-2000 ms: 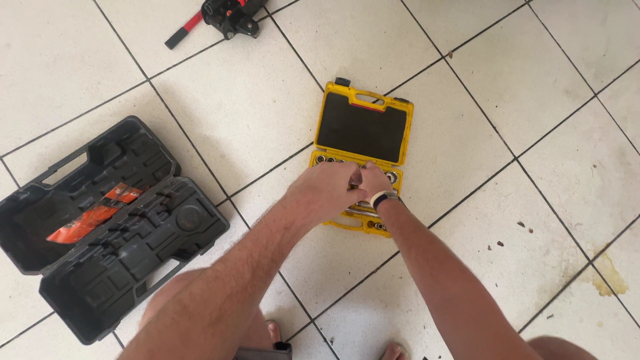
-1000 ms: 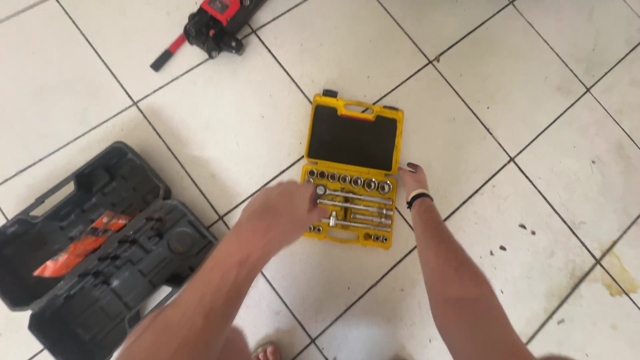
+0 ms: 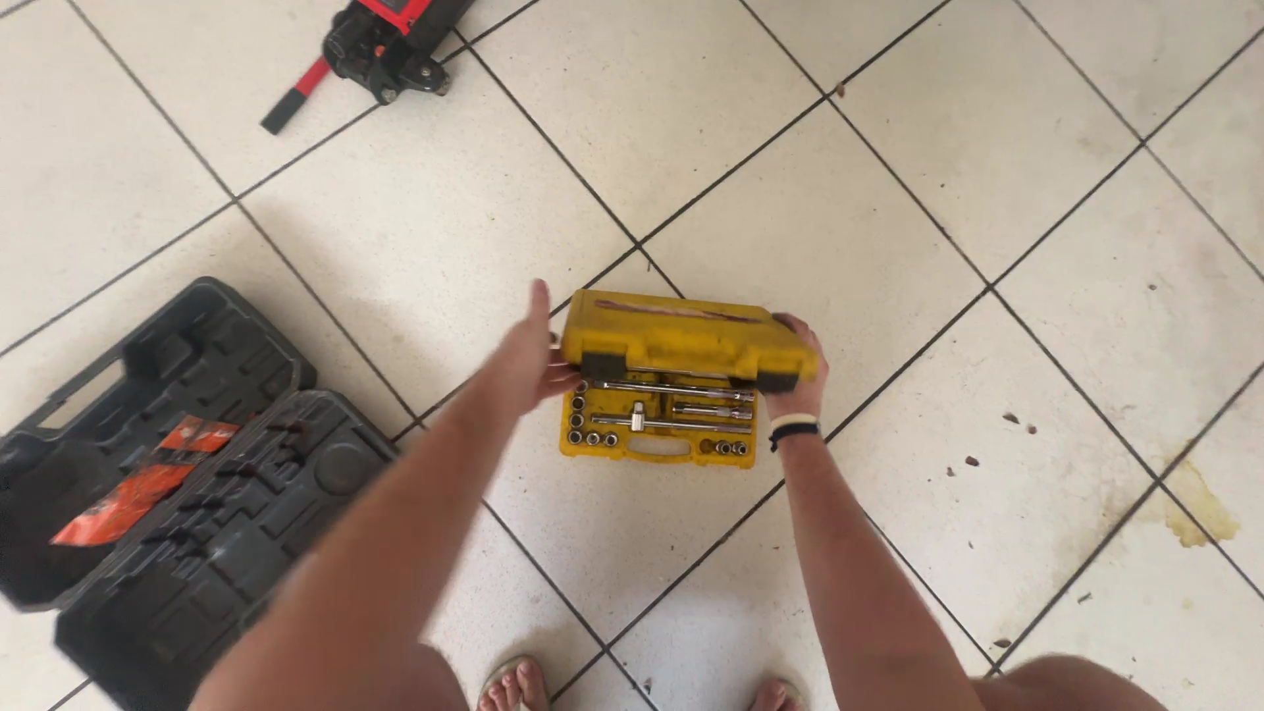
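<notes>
A yellow plastic socket set case [image 3: 642,456] lies on the tiled floor, its lid [image 3: 686,331] tilted partway over the base. Chrome sockets [image 3: 593,438], a sliding T-bar [image 3: 638,419] and extension bars [image 3: 711,409] sit in the base; the lid hides the back row. My right hand [image 3: 802,375], with bands at the wrist, holds the lid's right side. At the lid's left edge is my left hand [image 3: 538,355], thumb raised and fingers apart, fingertips by the case; whether they press on it is unclear.
At the left lies an opened dark grey moulded case [image 3: 326,474] with an orange plastic packet [image 3: 148,484] in it. A red and black floor jack [image 3: 385,44] stands at the top left. Small brown debris [image 3: 972,461] and a yellowish stain [image 3: 1200,504] mark the floor at the right.
The yellow lid lay fully back a second ago and is now swung partway over the base. My left hand has moved from above the tools to the lid's left edge.
</notes>
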